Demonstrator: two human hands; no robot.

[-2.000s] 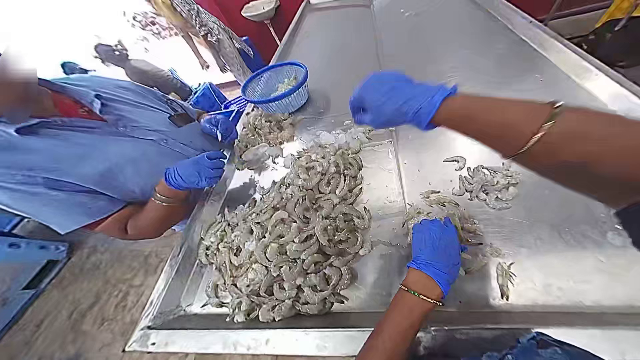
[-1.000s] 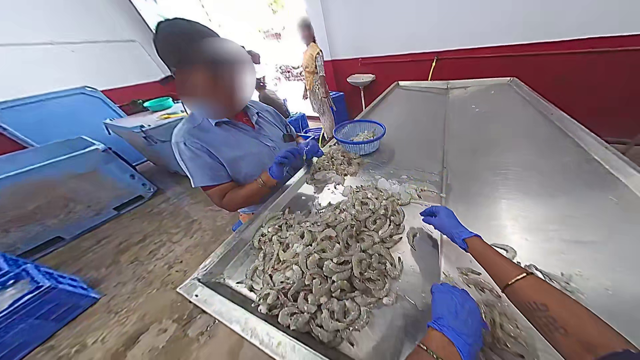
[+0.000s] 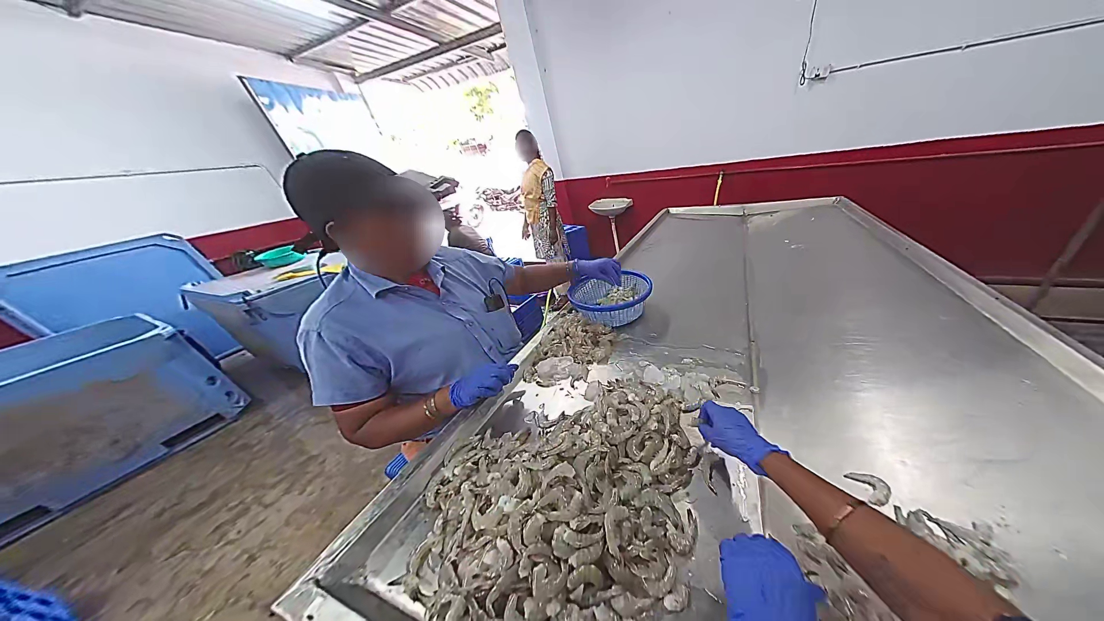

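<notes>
A large heap of raw grey shrimp (image 3: 561,509) lies on the near left of a stainless steel table (image 3: 845,345). My right hand (image 3: 737,435), in a blue glove, reaches to the heap's right edge. Its fingertips are close together beside a shrimp; whether they grip it cannot be told. Lower down, my left hand (image 3: 768,578), also gloved, hovers over or rests on the metal between the heap and a smaller spread of shrimp (image 3: 957,543); its fingertips are hidden. One loose shrimp (image 3: 869,487) lies above my right forearm.
Across the table's left edge stands a co-worker (image 3: 405,319) in blue gloves, one hand at a blue-and-white plastic basket (image 3: 612,297). A smaller shrimp pile (image 3: 573,341) and ice lie near it. Blue insulated tubs (image 3: 103,405) stand left. A raised metal rim (image 3: 975,297) borders the table.
The view has swung up toward the room. My right hand has come to the heap's right edge. The co-worker's one hand has moved to the basket; the hands were together a second ago.
</notes>
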